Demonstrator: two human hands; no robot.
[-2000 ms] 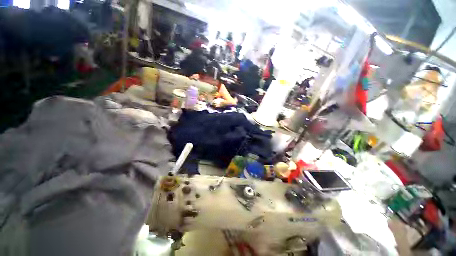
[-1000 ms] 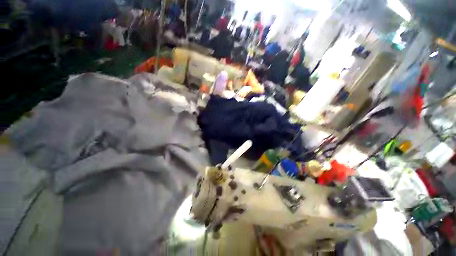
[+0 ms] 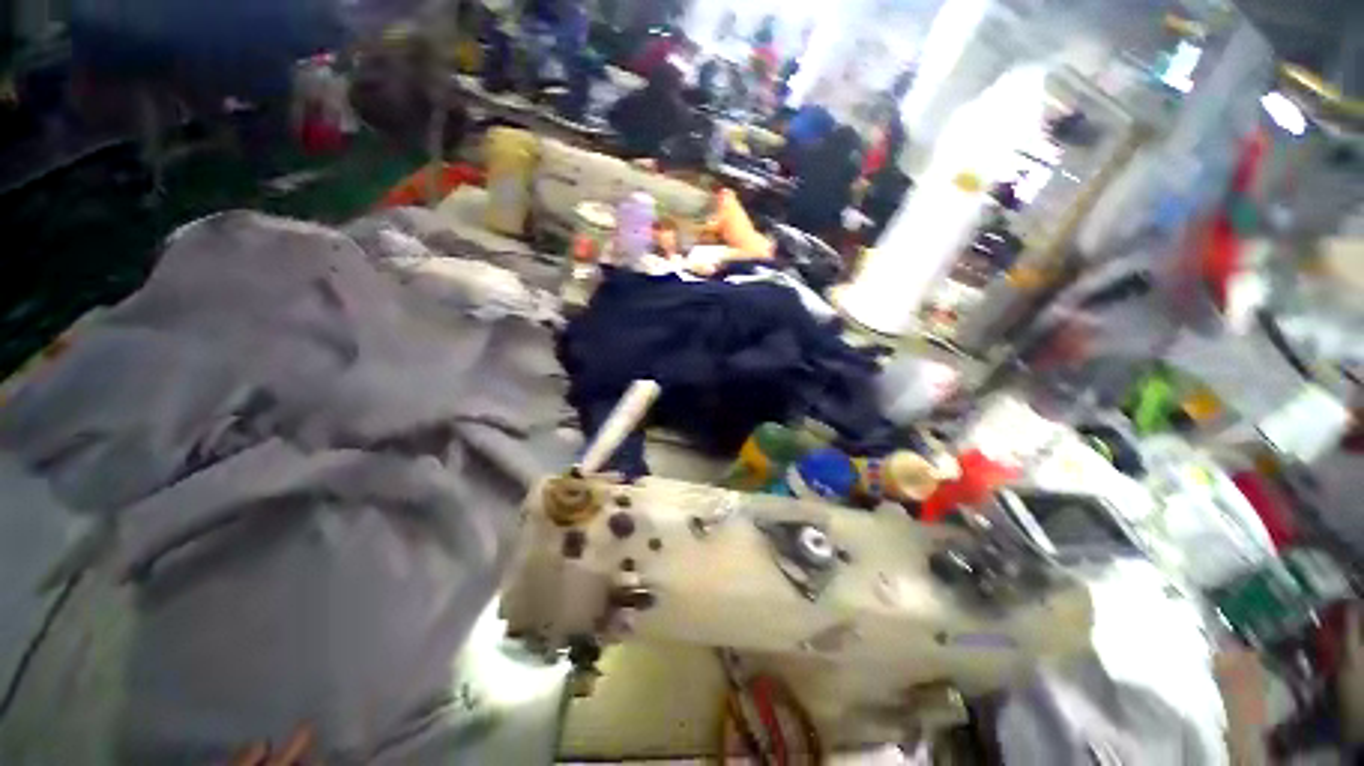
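Observation:
Grey garment pieces (image 3: 284, 539) lie spread and rumpled at the left, their near part reaching the bottom edge beside the machine. A few fingertips of my left hand (image 3: 277, 745) show on the grey cloth at the bottom edge; the rest of the hand is cut off. My right hand is not in view. The cream-white sewing machine head (image 3: 778, 576) crosses the lower middle. Its lamp glow (image 3: 509, 666) is bright at the left end. The needle area is not clearly visible. Red-orange shears handles (image 3: 770, 718) show beneath the arm.
A dark navy garment pile (image 3: 718, 352) lies behind the machine. Small coloured spools (image 3: 820, 473) and a smartphone (image 3: 1077, 524) are behind the arm. A white rod (image 3: 619, 427) rises by the brass knob (image 3: 569, 498). Several blurred people are at the back.
The view has swung, with the machine shifting right and then partly back left. Fingertips now show at the bottom left edge. More of the shears handles shows than before.

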